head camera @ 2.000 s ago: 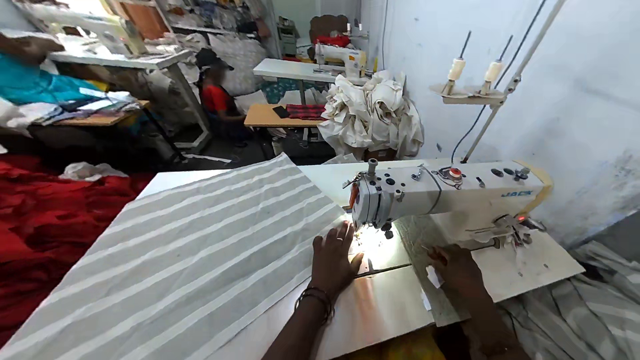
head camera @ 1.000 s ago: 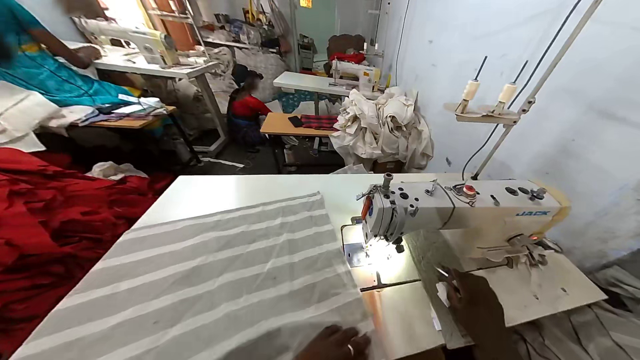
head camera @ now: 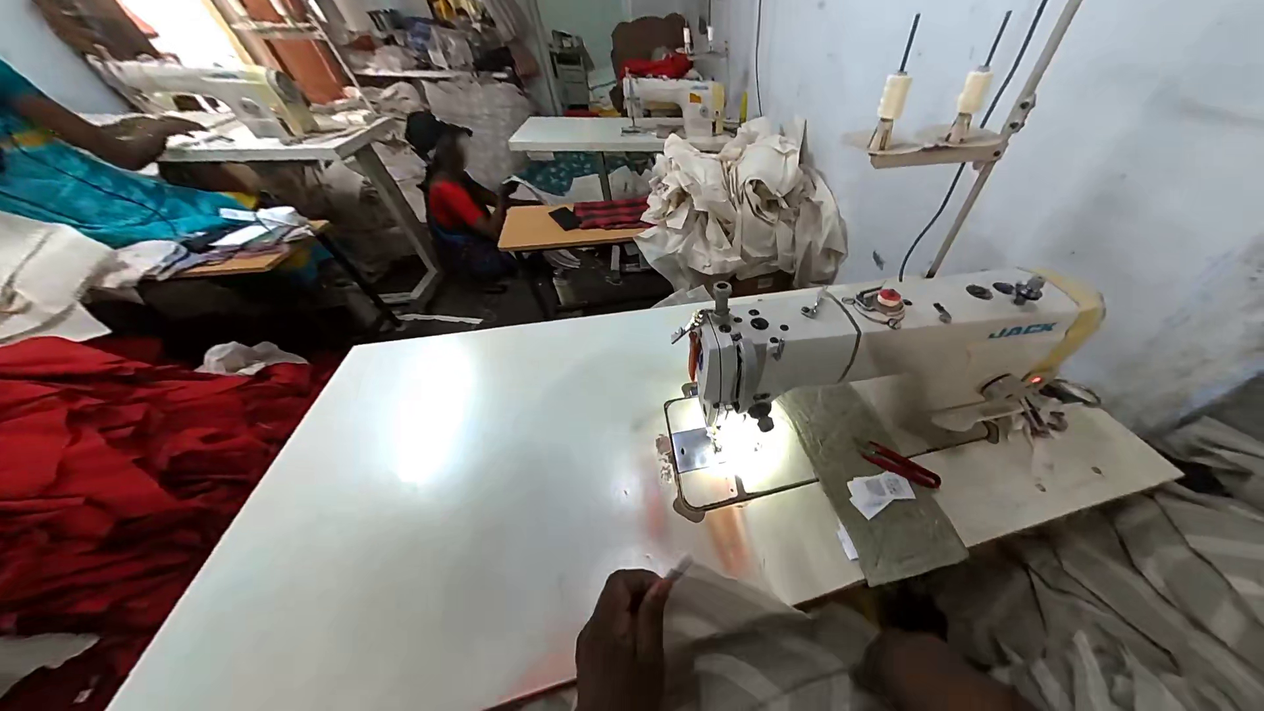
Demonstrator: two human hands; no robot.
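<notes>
At the near edge of the sewing table [head camera: 474, 434], my left hand [head camera: 624, 642] pinches the corner of a grey and white striped cloth [head camera: 750, 642] between thumb and fingers. My right hand [head camera: 923, 671] lies low at the bottom of the view, blurred, against the same cloth; its fingers are hidden. Beyond them stands a Jack sewing machine [head camera: 889, 336] with its needle light on. Red-handled thread snips [head camera: 901, 464] and small white labels [head camera: 879, 491] rest on a grey-green cloth strip [head camera: 889, 533] to the right of the needle area.
More striped cloth [head camera: 1136, 573] hangs at the right. Red fabric [head camera: 118, 494] is heaped at the left. Thread cones [head camera: 894, 97] stand on a rack by the wall. Behind are a cream cloth pile [head camera: 741, 207], a person in red [head camera: 459, 207] and another person's arm [head camera: 109, 138] at a machine.
The striped cloth that covered the left of the table has been drawn to the near edge. My right hand has let go of the snips and moved down to the cloth.
</notes>
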